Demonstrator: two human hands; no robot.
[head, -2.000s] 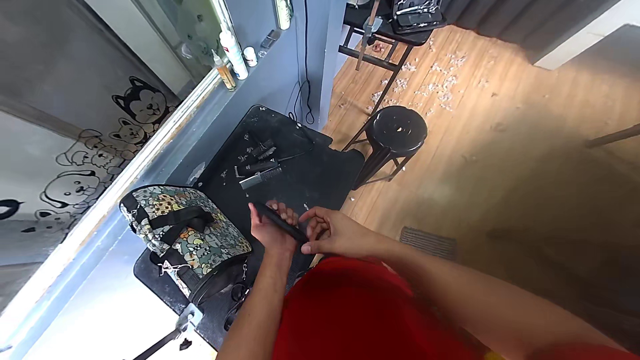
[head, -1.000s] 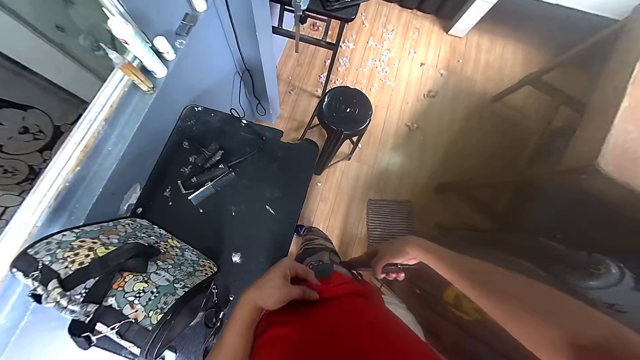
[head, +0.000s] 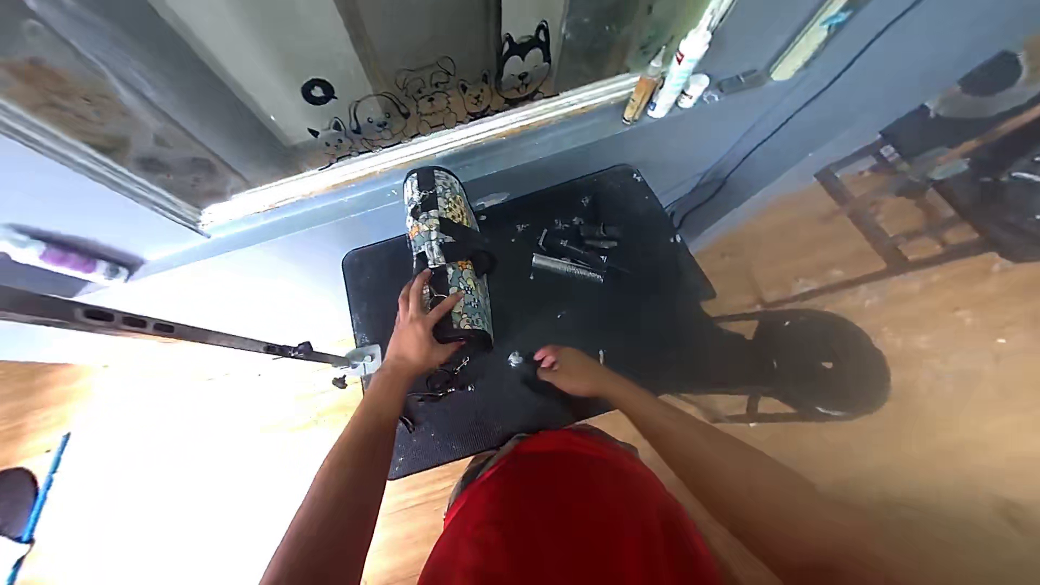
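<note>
My left hand (head: 421, 329) rests with spread fingers on the near end of a patterned fabric bag (head: 451, 219) with black straps. Over the black tabletop (head: 642, 325), my right hand (head: 569, 370) is curled beside a small pale tuft (head: 515, 358); whether anything is in its fingers cannot be told. Beyond it lie a metal comb (head: 567, 268) and several dark grooming tools (head: 597, 237). Black straps or cords with small metal clips (head: 443, 380) lie just below the bag.
A metal arm (head: 203, 331) is clamped at the table's left edge. A black round stool (head: 821, 366) stands at the right. Bottles (head: 681, 71) line the window ledge behind. A cable (head: 780, 130) runs down the wall.
My left hand has moved onto the bag, and my right hand has come from beside my body to above the table. The dark object held two seconds ago no longer shows. The view has swung considerably.
</note>
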